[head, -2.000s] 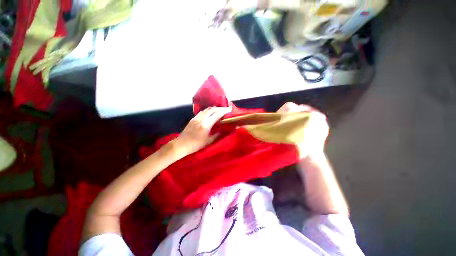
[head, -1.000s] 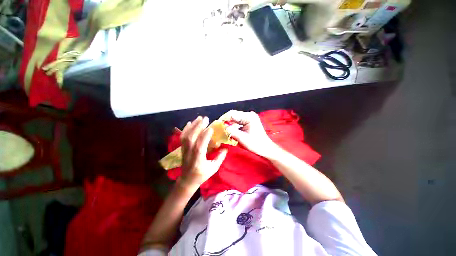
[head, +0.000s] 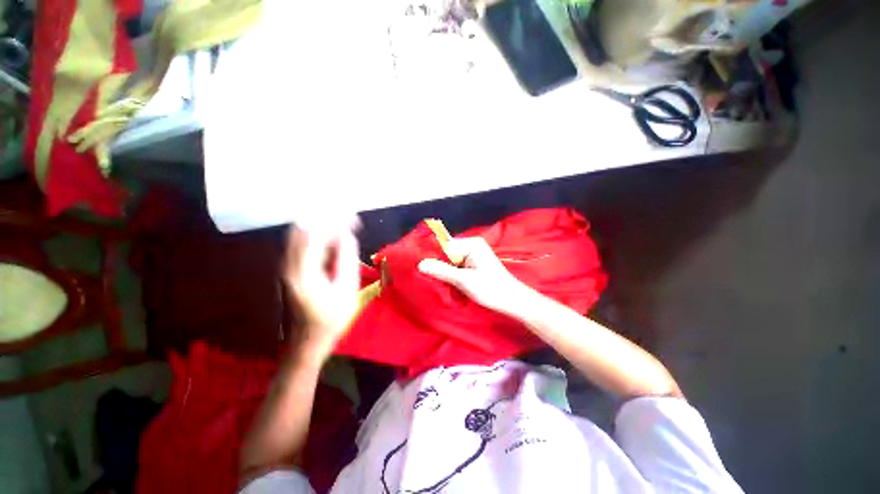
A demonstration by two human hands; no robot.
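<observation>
A bunched red garment (head: 540,251) lies on my lap in front of the table edge. A narrow yellow-gold trim (head: 439,234) shows at its top edge, and another bit of yellow shows beside my left hand. My right hand (head: 473,270) pinches the red cloth and trim between thumb and fingers. My left hand (head: 323,275) is at the garment's left side, blurred, with its fingers raised; whether it holds cloth is unclear.
The white table (head: 338,125) bears a black phone (head: 529,46) and black-handled scissors (head: 666,114). The machine (head: 656,34) is at top right. Red and yellow strips (head: 72,106) hang at left. A red heap (head: 203,415) and a wooden chair (head: 106,309) are low left.
My left hand has moved left and up, away from my right hand. The yellow piece between the hands is now mostly covered by red cloth. The view has shifted slightly.
</observation>
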